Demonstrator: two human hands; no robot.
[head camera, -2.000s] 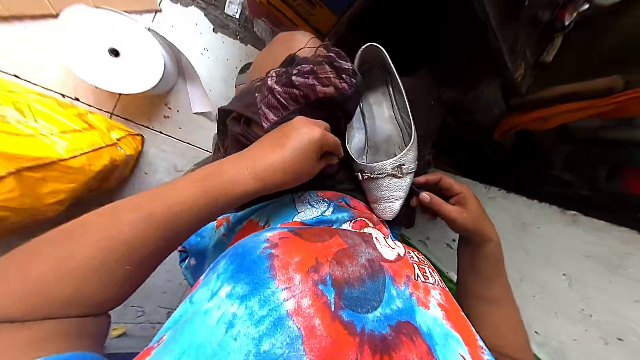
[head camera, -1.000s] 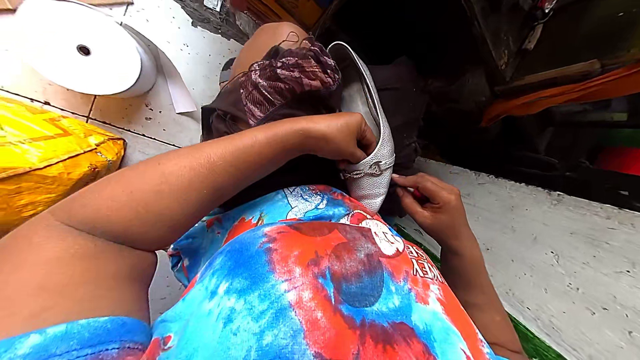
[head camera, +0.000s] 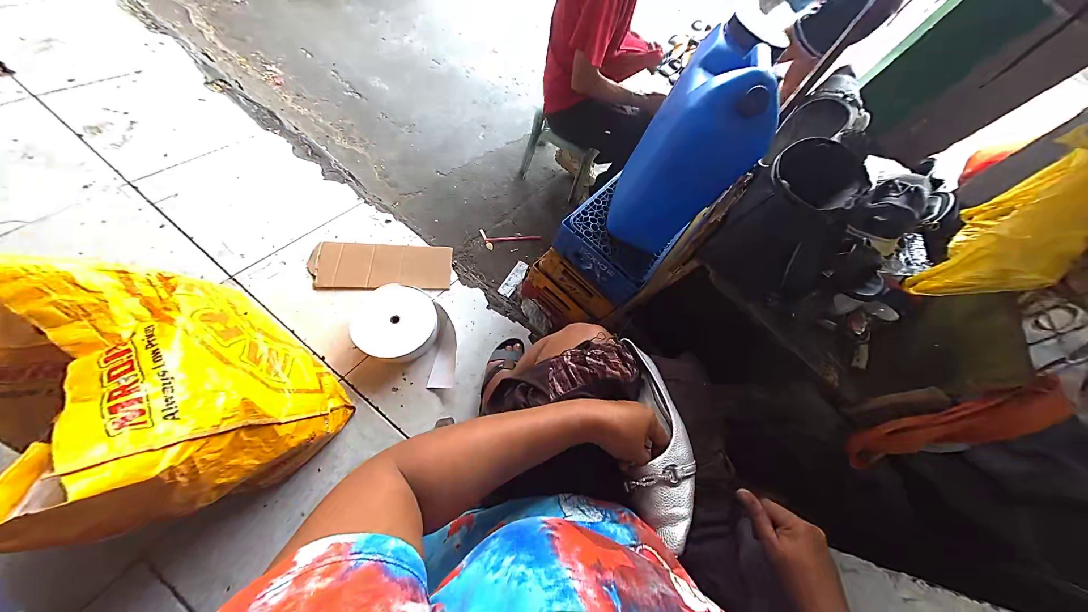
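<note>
A silver-white textured flat shoe (head camera: 667, 484) with a metal buckle ornament lies over the lap, its pointed toe toward the body. My left hand (head camera: 633, 432) reaches into the shoe's opening, fingers curled at its inner side; the fingertips are hidden. To the right of the toe and apart from it is my right hand (head camera: 790, 544), thumb extended and other fingers curled; whether it holds something small cannot be told. Dark cloth (head camera: 710, 484) covers the lap under the shoe, and a patterned brown cloth (head camera: 595, 372) lies beside the heel.
Left are a yellow bag (head camera: 195, 382), a white roll of strip material (head camera: 393, 323) and folded cardboard (head camera: 382, 266). Ahead, a blue jerrycan (head camera: 693, 144) rests on a crate (head camera: 595, 242); a person in red (head camera: 586, 68) sits beyond. Shoes and dark containers (head camera: 820, 174) crowd the right.
My left hand has moved from beside the shoe into its opening. My right hand, at the toe earlier, is now away from it. The view has swung up to show more ahead.
</note>
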